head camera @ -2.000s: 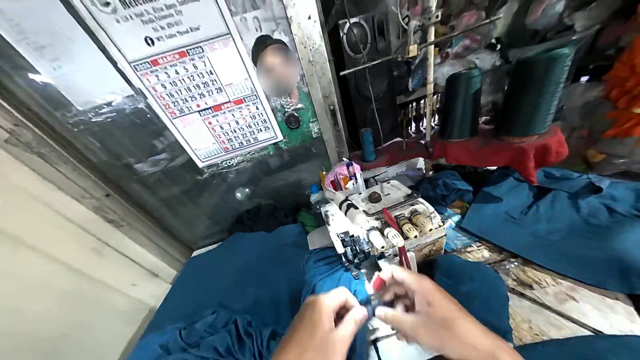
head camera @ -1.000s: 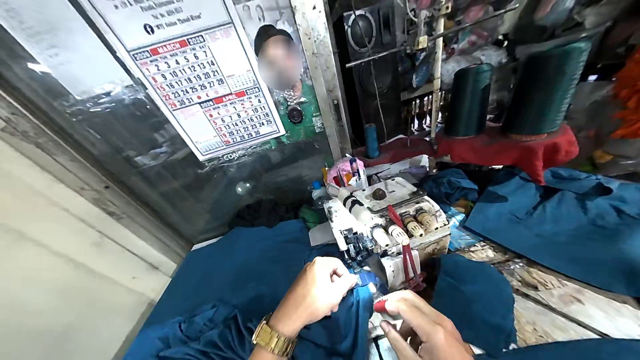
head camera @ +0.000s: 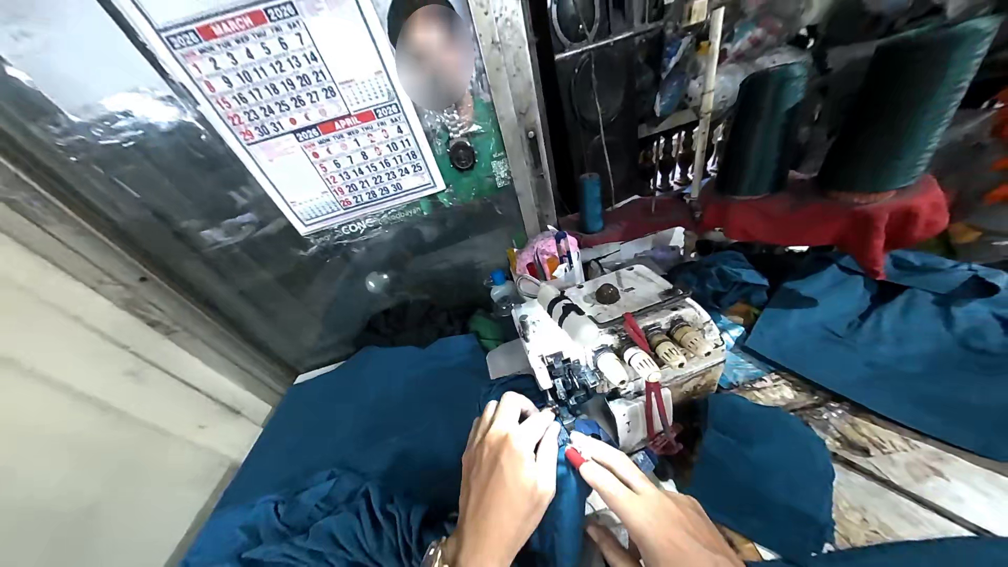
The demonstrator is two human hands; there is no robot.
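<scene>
An overlock sewing machine (head camera: 583,331), white and worn, stands at the middle with a row of tension dials on its front. Below its needle area a piece of blue fabric (head camera: 565,504) runs toward me. My left hand (head camera: 508,480), with a metal-banded watch at the wrist, presses and grips the fabric's left side just before the presser foot. On the right side, the thumb and fingers of my right hand (head camera: 642,496) pinch the fabric edge, close to the left fingertips. Something red shows at a right fingertip. The needle itself is hidden.
More blue fabric (head camera: 378,417) spreads left of the machine. Blue cut pieces (head camera: 760,472) lie on the worn wooden table (head camera: 906,488) at right. Large green thread cones (head camera: 762,130) stand on red cloth behind. A pen holder (head camera: 563,268) sits behind the machine, near a glass pane with a calendar (head camera: 315,118).
Both hands have moved up to the presser foot with the fabric. One second ago my right hand was lower and farther from my left; now their fingertips are close together.
</scene>
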